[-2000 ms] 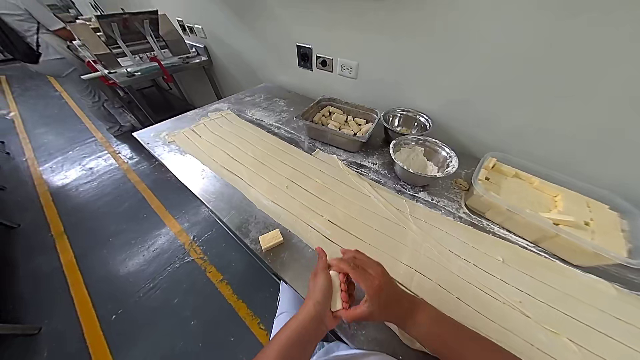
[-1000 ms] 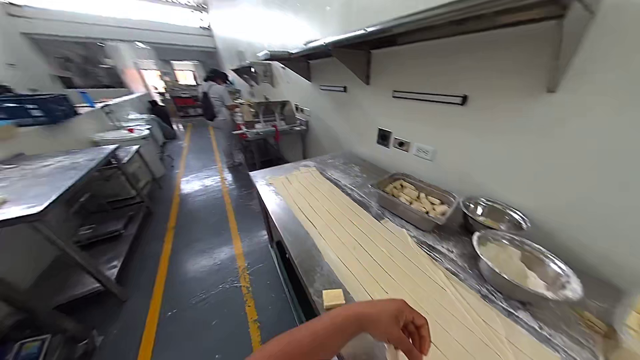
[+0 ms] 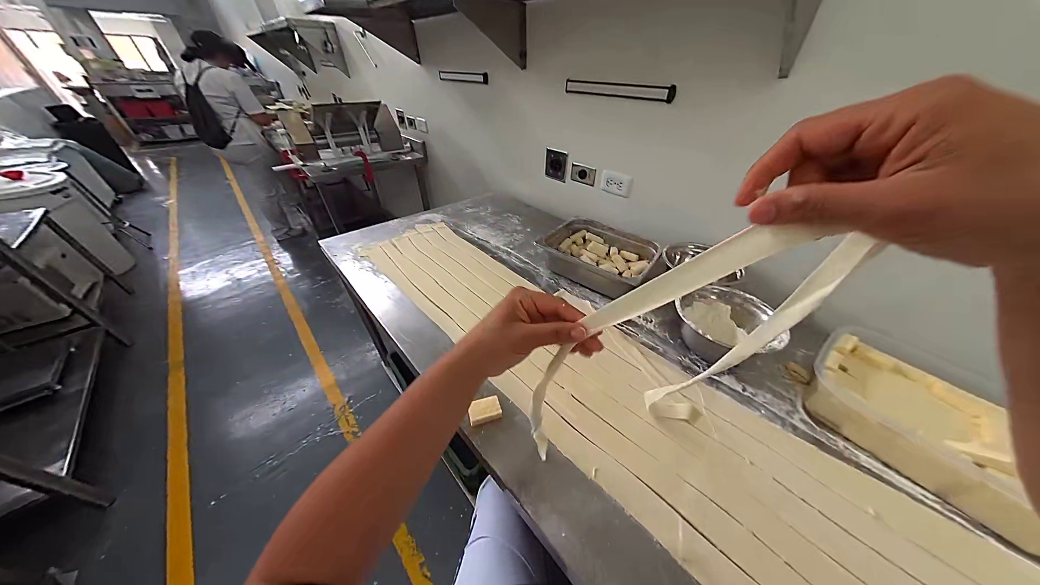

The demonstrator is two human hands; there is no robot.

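My left hand [image 3: 540,329] pinches a long strip of dough [image 3: 674,280] near one end, and a short tail hangs from it over the table edge side. Higher up at the right, my right hand [image 3: 877,171] holds the same strip between thumb and fingers; from there it drops back to a loose fold on the sheet. Beneath both hands lies a flat sheet of dough [image 3: 642,439] cut lengthwise into strips. A block of cheese [image 3: 485,410] rests on the steel near the front edge, just below my left hand.
The steel table [image 3: 561,512] runs along the wall. Behind the dough stand a metal pan [image 3: 597,276] of filled or cut pieces, two steel bowls, one with flour [image 3: 715,321], and a plastic tub [image 3: 902,439] of pale blocks. A person [image 3: 231,106] stands at a machine farther back.
Two seconds ago my hands were together around a pale piece low over the table; now they are apart with a raised dough strip between them. The view has swung left and up.
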